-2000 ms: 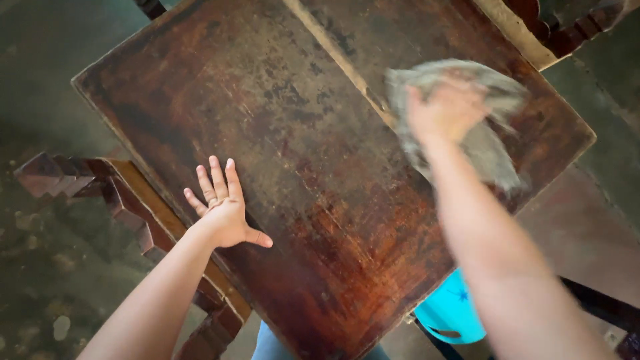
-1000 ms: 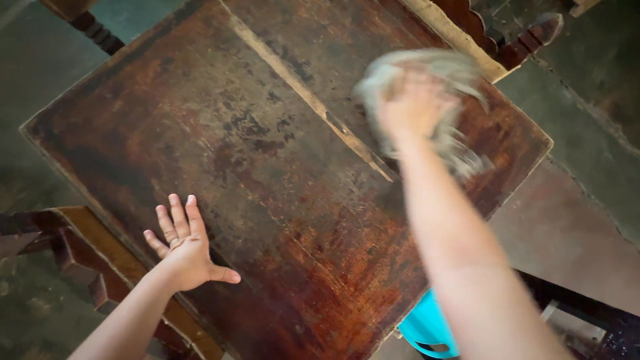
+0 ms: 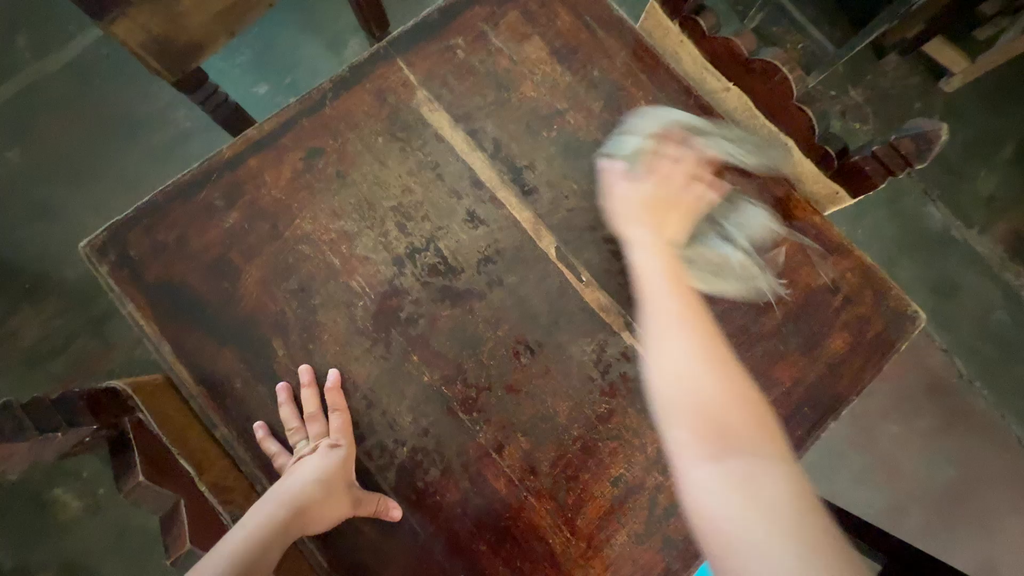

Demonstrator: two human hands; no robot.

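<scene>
A worn, dark reddish-brown wooden tabletop (image 3: 480,320) fills the middle of the view, crossed by a long pale strip of bare wood. My left hand (image 3: 320,472) lies flat near its lower left edge, fingers spread, holding nothing. At the upper right, my right hand (image 3: 660,188) presses on a grey-green cloth (image 3: 732,248) against the wood. Hand and cloth are blurred by motion, and part of the cloth is hidden under the palm.
Carved wooden chairs stand at the right (image 3: 768,104) and the lower left (image 3: 176,464) of the table. Another wooden chair (image 3: 192,40) is at the upper left. A bit of something bright blue shows at the bottom edge.
The right hand and cloth keep shifting over the right part of the tabletop, blurred in each frame. The left hand stays spread near the left edge. The blue object has mostly left the view.
</scene>
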